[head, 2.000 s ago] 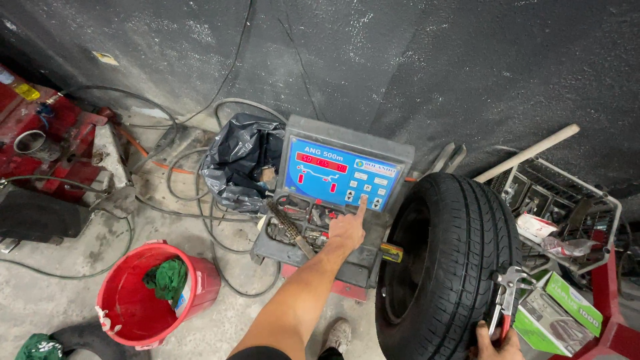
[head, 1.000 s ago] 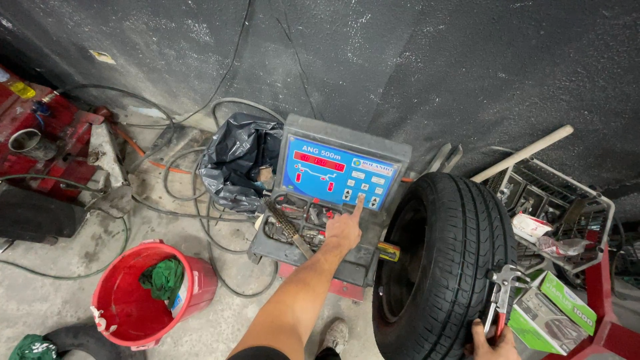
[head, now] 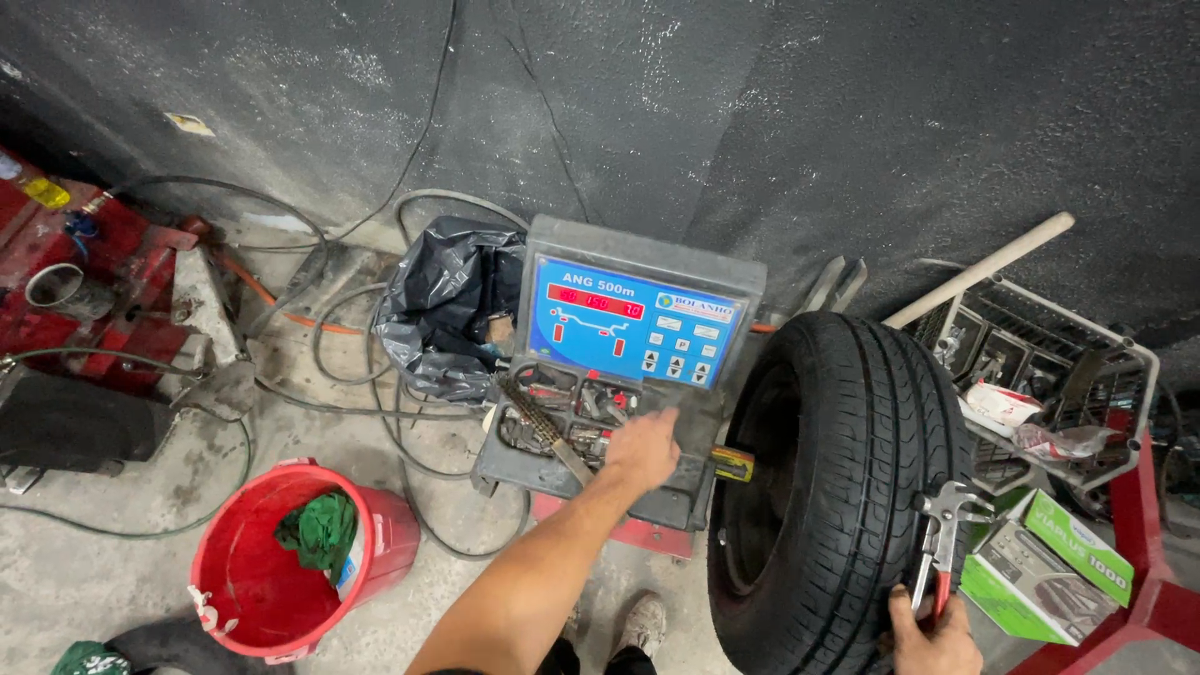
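My left hand (head: 643,450) hovers over the machine's tray, just below the blue control panel (head: 637,319) of a wheel balancer; its fingers are blurred and hold nothing. Red digits glow on the panel's display. To the right stands a black tire on a wheel (head: 867,469), upright beside the balancer. My right hand (head: 933,637) grips wheel-weight pliers (head: 942,544) by their handles, one of them red, against the tread. A wire brush (head: 534,417) lies across the tray of small parts. A yellow-marked part (head: 733,463) shows between tray and wheel.
A red bucket (head: 220,562) with a green cloth (head: 319,532) stands on the floor at left. Cables run behind it, near a black plastic bag (head: 441,300). At right are a wire rack (head: 1134,352), a wooden handle (head: 984,267) and a green-white box (head: 1045,567). Red machinery (head: 112,309) stands far left.
My left hand has moved down off the panel's buttons, which its index finger touched before. The display digits differ. My right hand still holds the pliers at the tread.
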